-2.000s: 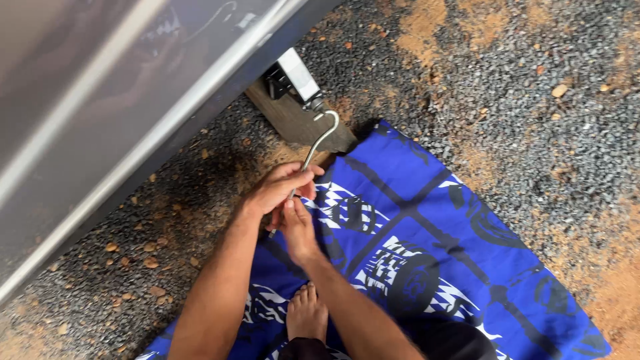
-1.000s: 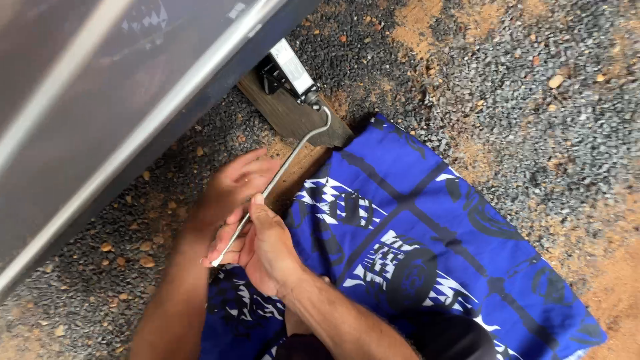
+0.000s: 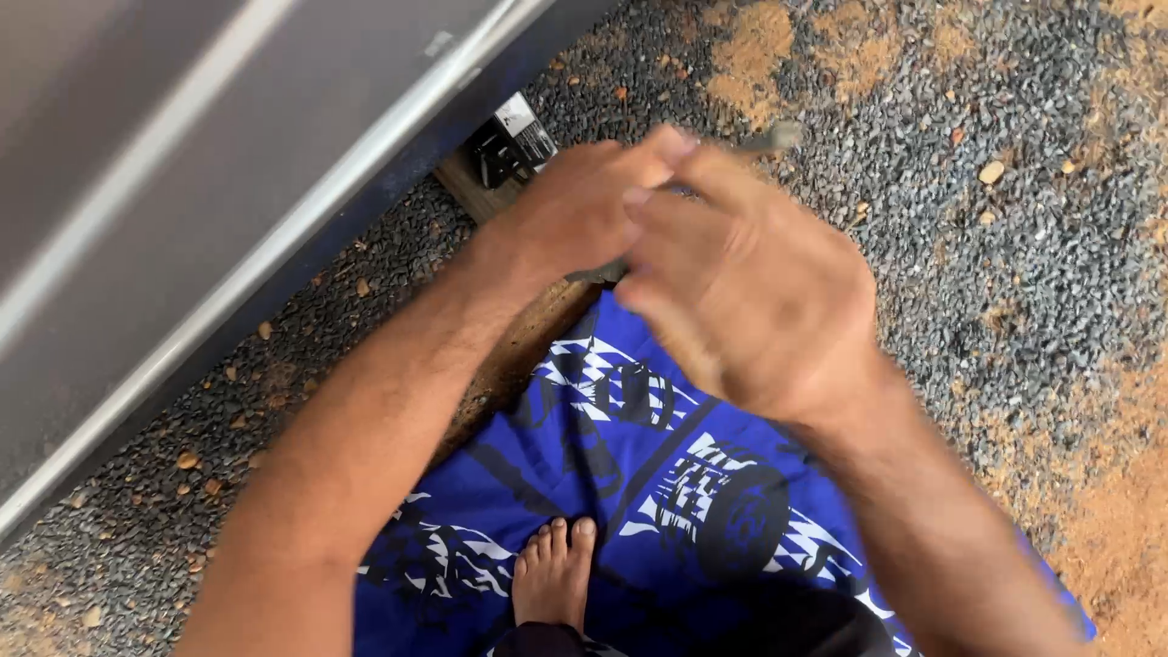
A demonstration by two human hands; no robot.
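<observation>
Both my hands are raised together over the top corner of a blue patterned cloth. My left hand (image 3: 589, 205) looks closed at the fingertips around a metal rod, whose blurred end (image 3: 777, 139) sticks out to the right. My right hand (image 3: 757, 283) overlaps it, with bent fingers against the left hand; motion blur hides whether it grips the rod. Most of the rod is hidden. Just behind my left hand, a black device with a white, printed side (image 3: 525, 123), probably a jack, rests on a wooden plank (image 3: 470, 192) at the lower edge of a grey metal body panel.
The grey ribbed metal panel (image 3: 210, 119), probably a vehicle's side, fills the upper left. The blue cloth (image 3: 630, 429) lies over gravel (image 3: 1004, 246) and orange soil, with a bare foot (image 3: 552, 570) on it. Brown wood (image 3: 511, 365) shows beside the cloth under my left forearm.
Both hands have moved up and right, away from the cloth's left side. The rod, earlier stretched between my hands and the device with its hooked end at the device, now points out to the right.
</observation>
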